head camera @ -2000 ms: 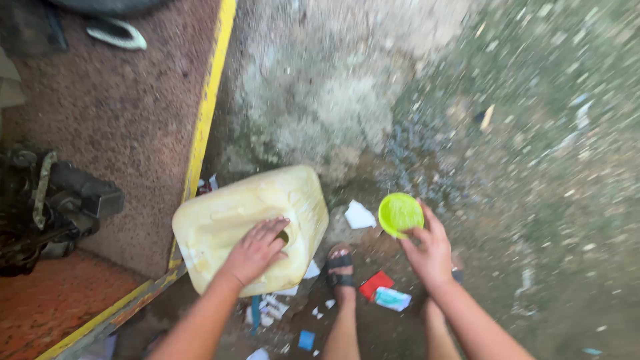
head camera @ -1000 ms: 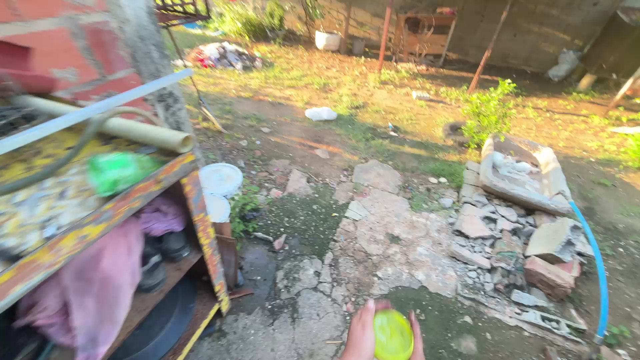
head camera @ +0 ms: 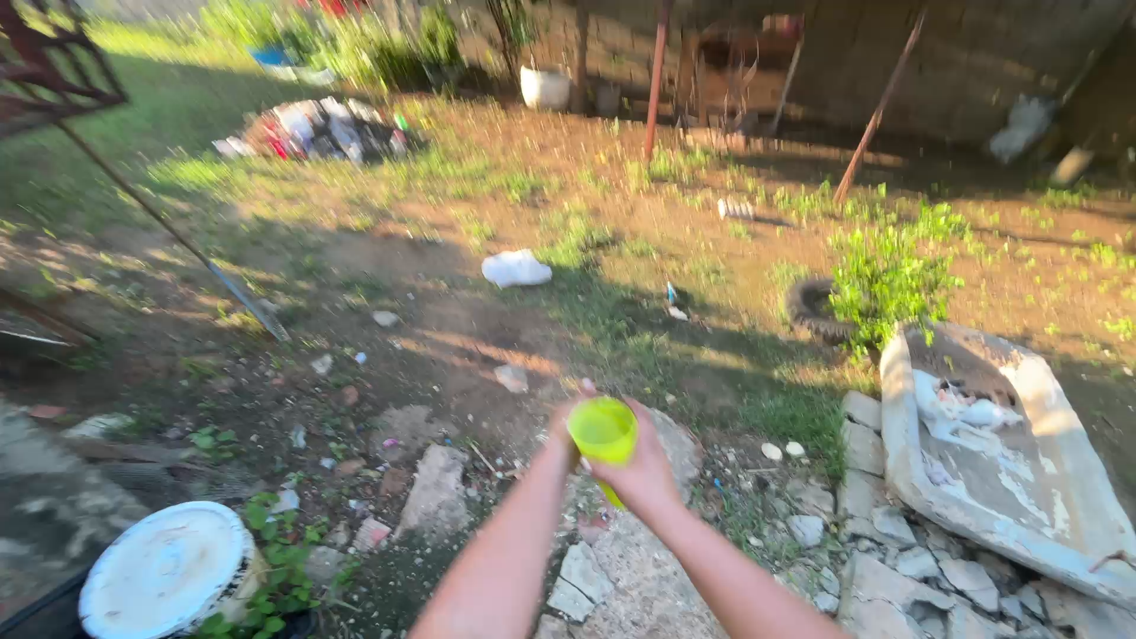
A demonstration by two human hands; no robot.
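A yellow-green plastic cup is held out in front of me, its open mouth tilted toward the camera. My right hand grips the cup around its right side and front. Behind the cup's left side lies my left hand, partly hidden by it; how firmly its fingers hold the cup is not clear. What the cup contains cannot be made out. Both forearms reach up from the bottom edge, over broken concrete slabs.
A lidded white bucket stands lower left beside weeds. At right, an old concrete basin rests by rubble. Beyond lie a white bundle, a tyre and a rubbish heap. A slanting metal pole stands left.
My left hand was on a plastic jerrycan two seconds ago and is now at the cup. The view has swung up from the wet ground to the yard and moved past the cluttered rusty table.
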